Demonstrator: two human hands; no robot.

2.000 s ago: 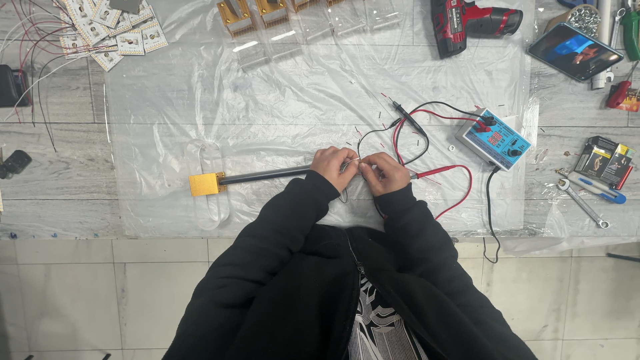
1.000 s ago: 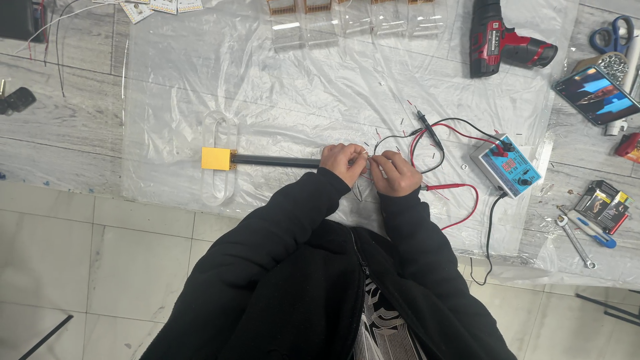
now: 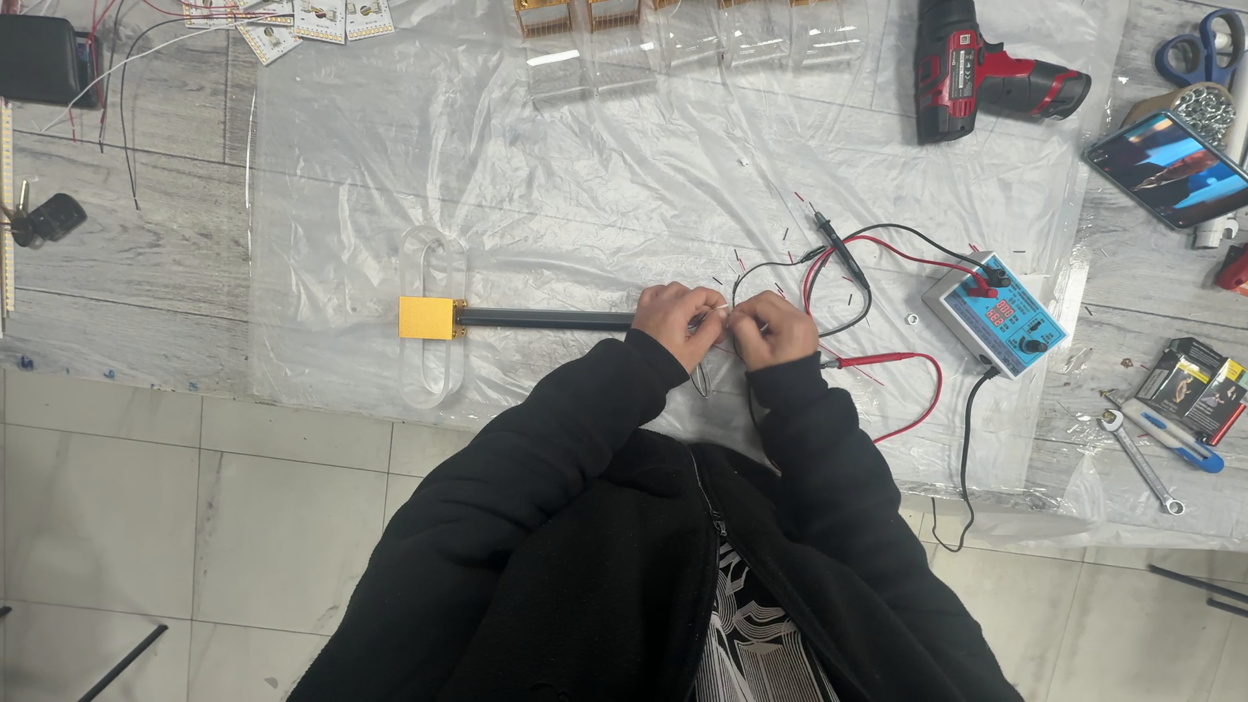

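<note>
My left hand is closed around thin wires at the right end of a black tube. A gold-coloured square metal block is fixed to the tube's left end, over a clear oval plastic piece. Fingertips of my right hand pinch a thin wire close to my left fingertips; the exact wire ends are hidden. Right of my hands lie a black test probe and a red test probe, with leads running to a blue-faced electronic tester whose display is lit.
Short wire offcuts lie scattered about the plastic sheet. A cordless drill, blue scissors and a phone lie at the upper right. Below them are a wrench and a blue-white cutter. LED boards sit upper left.
Both hands stay close together at the wires, with only small shifts of the fingers. The view has moved somewhat.
</note>
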